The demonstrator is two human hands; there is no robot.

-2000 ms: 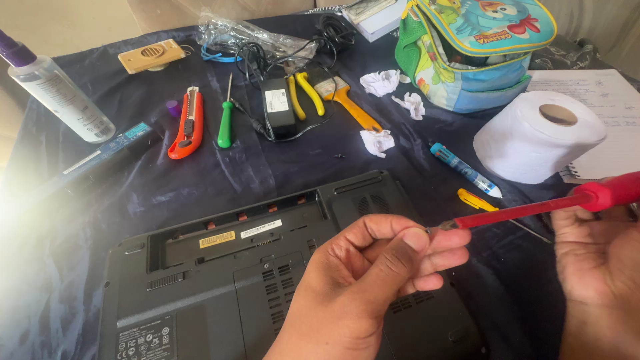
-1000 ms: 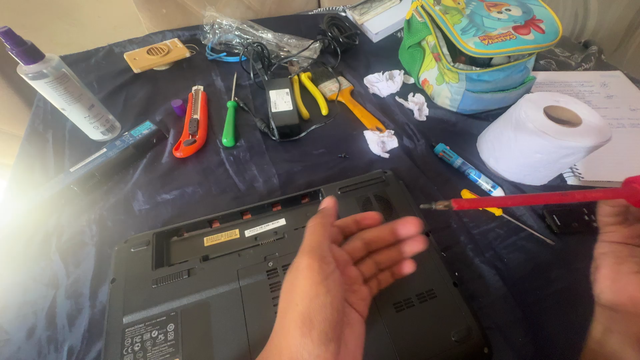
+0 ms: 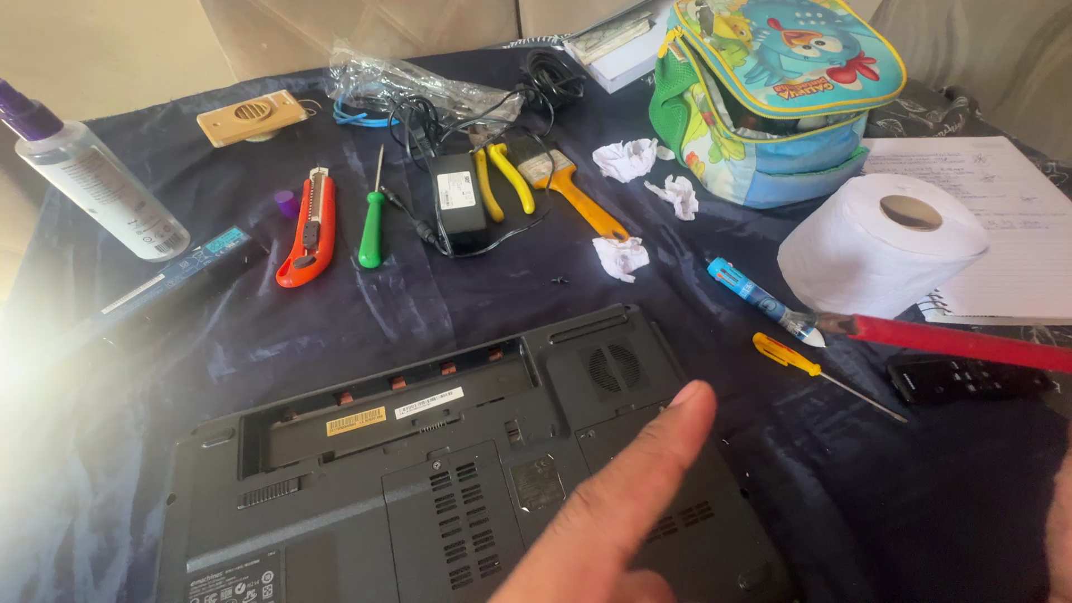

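A black laptop point(image 3: 335, 519) lies upside down on the dark cloth, its battery bay uncovered. My left hand point(image 3: 611, 511) is over its lower right part, index finger extended toward the vented corner, holding nothing that shows. From the right edge a red-shafted screwdriver point(image 3: 963, 339) reaches in, its metal tip near the multicolour pen point(image 3: 766, 301). Only a sliver of my right hand point(image 3: 1059, 511) shows at the right edge, so its grip is out of sight. A small yellow screwdriver point(image 3: 787, 353) lies right of the laptop. A few tiny screws point(image 3: 559, 280) rest above it.
Behind the laptop lie a laptop battery point(image 3: 167, 272), a red utility knife point(image 3: 310, 234), a green screwdriver point(image 3: 371, 230), a power adapter point(image 3: 459, 205), yellow-handled pliers point(image 3: 511, 180) and a brush point(image 3: 586, 205). A spray bottle point(image 3: 100, 188), toilet roll point(image 3: 879, 243), child's bag point(image 3: 770, 151) and black remote point(image 3: 963, 378) surround them.
My left hand was pinching near the red screwdriver's tip, then opened away from it. Now it has its index finger extended over the laptop. My right hand has moved mostly out of view.
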